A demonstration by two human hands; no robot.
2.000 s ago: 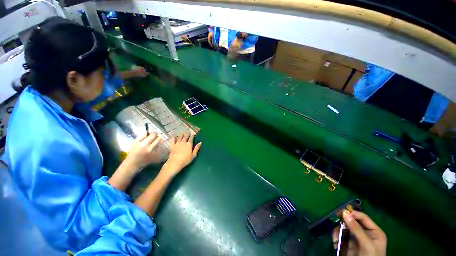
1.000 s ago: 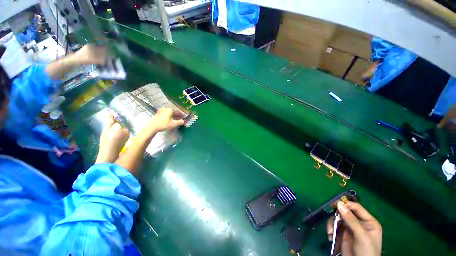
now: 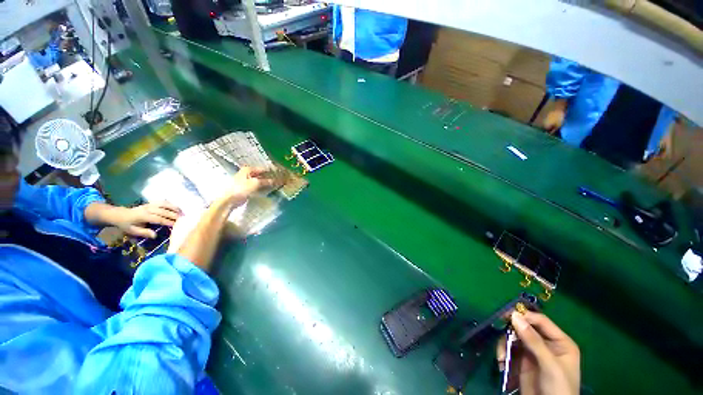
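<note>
My right hand (image 3: 543,351), at the bottom right, grips a thin display module (image 3: 508,356) edge-on, its gold tail at my fingertips. A long black phone housing (image 3: 487,324) lies tilted just behind the hand; what supports it is hidden. My left hand is not in view. A dark flat piece (image 3: 456,361) lies left of my hand. Stacked housings (image 3: 412,324) sit further left, with a striped piece (image 3: 442,302) at their top corner. A row of display modules (image 3: 526,261) with gold tails lies beyond my hand on the green strip.
At left, a neighbouring worker's hands and blue sleeves (image 3: 146,332) are over a pale gridded sheet (image 3: 223,158). More displays (image 3: 312,156) lie beyond it. A white fan (image 3: 66,144) stands far left. Across the bench are blue-smocked people, a blue tool (image 3: 597,197) and a white rail (image 3: 493,31).
The view has shifted. The display row has slid right along the green strip. My right hand has moved slightly left, still holding the display. The neighbours' hands have moved over the sheet.
</note>
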